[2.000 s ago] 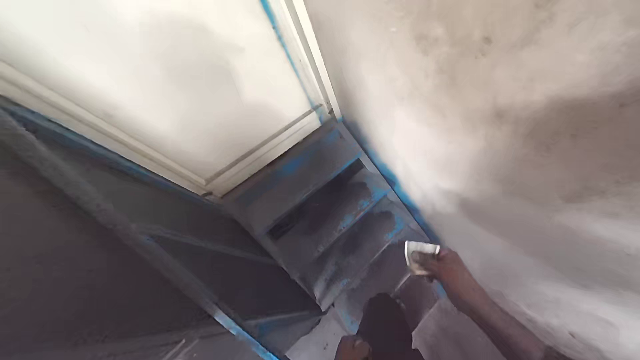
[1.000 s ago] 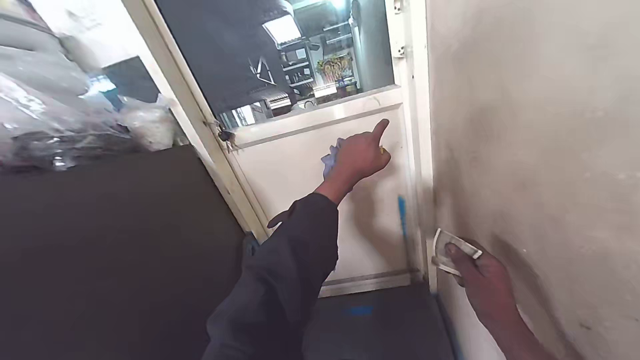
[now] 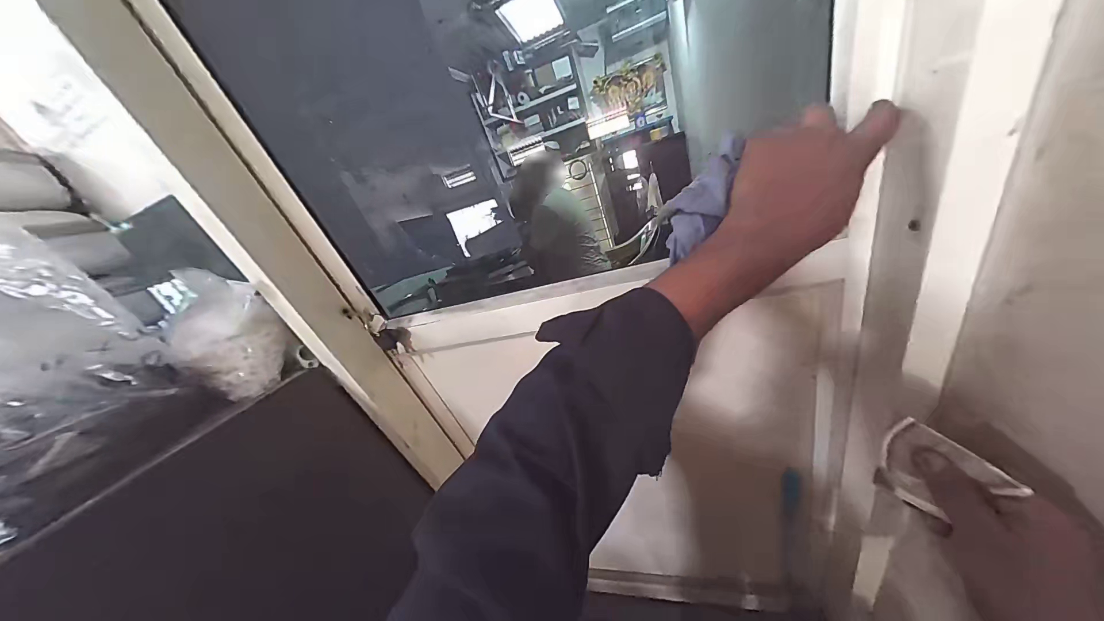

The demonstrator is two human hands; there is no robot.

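My left hand (image 3: 793, 177), in a dark sleeve, is raised at the right side of a white-framed door (image 3: 759, 379) with a glass upper pane (image 3: 345, 112). It holds a bunched bluish-purple cloth (image 3: 703, 203) against the glass, and its fingertips reach the frame. Low at the right, my right hand (image 3: 1000, 526) grips a small folded whitish pad (image 3: 949, 466) beside the door jamb; whether the pad is cloth or paper I cannot tell. A blue mark (image 3: 791, 492) shows on the lower door panel.
At the left stands a dark panel or cabinet (image 3: 216, 509) with clear plastic bags (image 3: 228, 332) on top. A metal latch (image 3: 392, 338) sits on the door's left edge. The glass shows a seated person (image 3: 556, 224), shelves and a bright lamp. A beige wall (image 3: 1044, 285) rises at the right.
The view has swung up from the dark blue-marked surface to the door. Since one second ago my left hand has moved up from the lower panel to the glass and right frame with the cloth.
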